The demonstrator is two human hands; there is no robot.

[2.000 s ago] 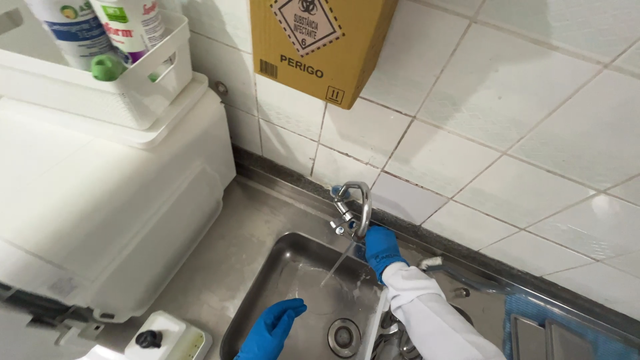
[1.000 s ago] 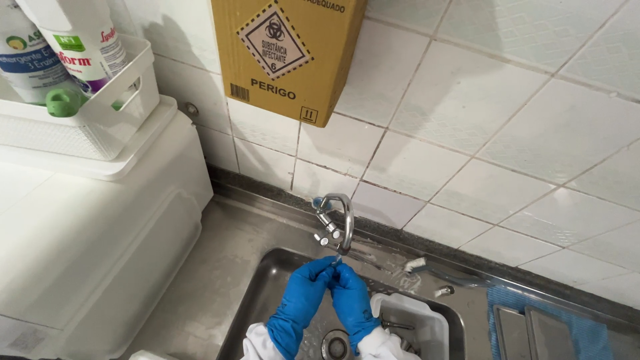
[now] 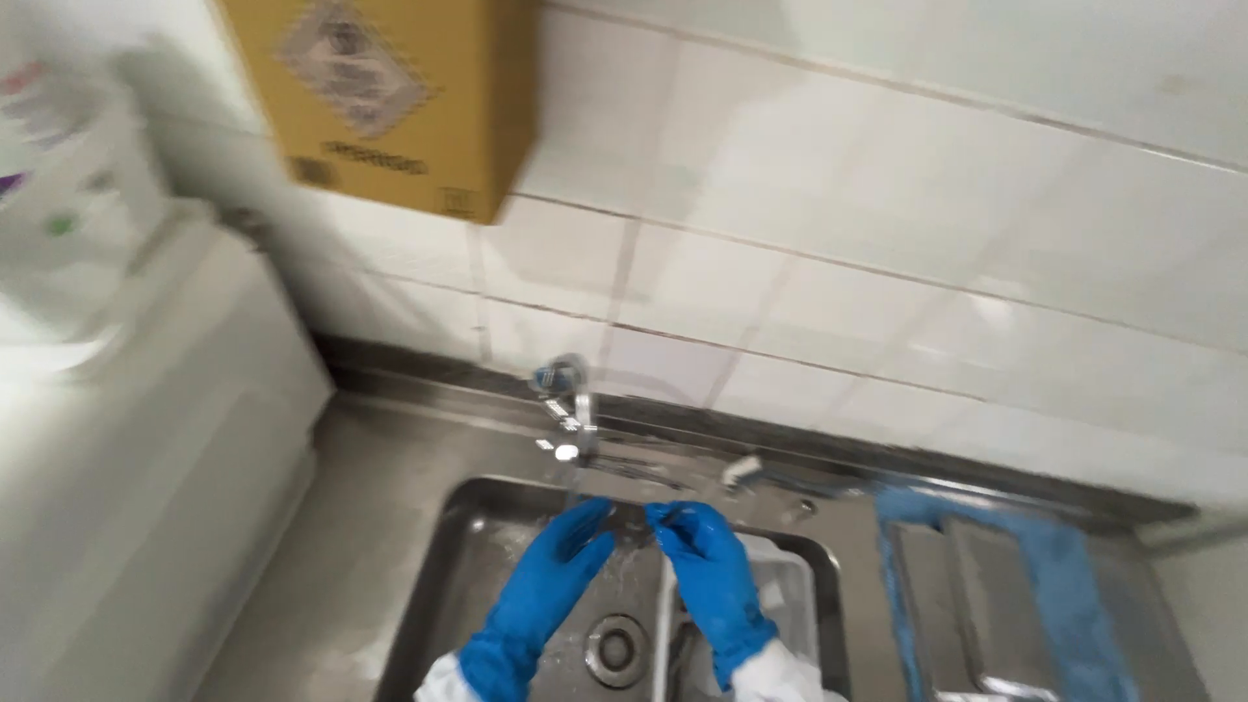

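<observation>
Both hands wear blue rubber gloves with white sleeves behind them, and are held over the steel sink basin. My left hand is at the basin's middle, fingers apart from the thumb, with nothing visible in it. My right hand is a little to its right, its fingertips pinched together; whether something small is between them is too blurred to tell. The chrome faucet stands just behind and above the hands, with water falling from it near my left fingertips. Under my right hand sits a translucent plastic tub with metal items inside.
Right of the sink, metal trays lie on a blue cloth. A white-tipped item rests behind the basin. A yellow cardboard box hangs on the tiled wall. At left stands a large white appliance. The drain is visible.
My hands were together under the faucet a second ago and are now apart. Two seconds ago my right hand was at the faucet's base. The view has shifted.
</observation>
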